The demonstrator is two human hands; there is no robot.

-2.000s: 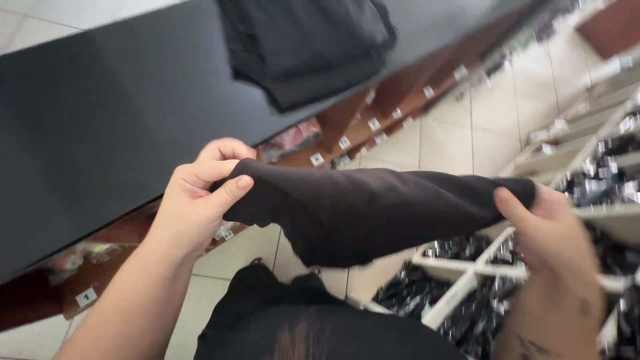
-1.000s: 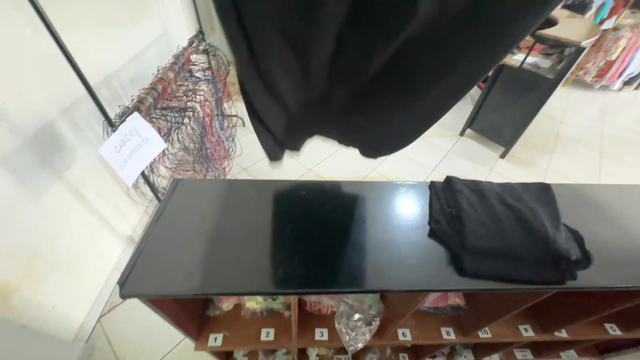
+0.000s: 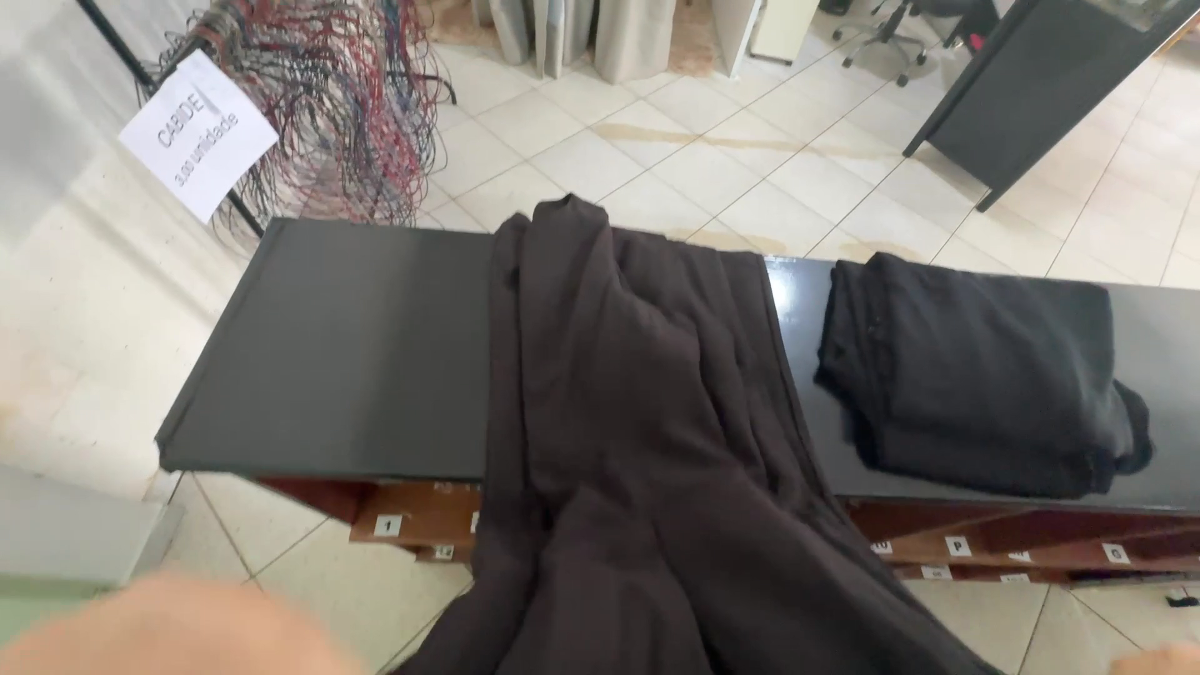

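A dark brown-black cloth garment [image 3: 647, 403] lies across the black counter top [image 3: 375, 347], its upper part flat with soft folds and its lower part hanging toward me over the front edge. Blurred at the bottom left is my left hand [image 3: 178, 628], close to the camera; its fingers cannot be made out. Only a sliver of my right hand [image 3: 1158, 659] shows at the bottom right corner. Whether either hand touches the garment is out of sight. To the garment's right, a folded black garment [image 3: 994, 375] rests on the counter.
Under the counter top are wooden compartments [image 3: 412, 516] with small labels. Many wire hangers [image 3: 347, 112] hang on a rack at the back left, with a paper sign [image 3: 199, 136] bearing writing. A dark desk panel [image 3: 1050, 84] and an office chair [image 3: 891, 42] stand beyond on the tiled floor.
The dark garment, stretched between both hands two seconds ago and raised above the counter one second ago, now lies across the counter top. The view has shifted considerably.
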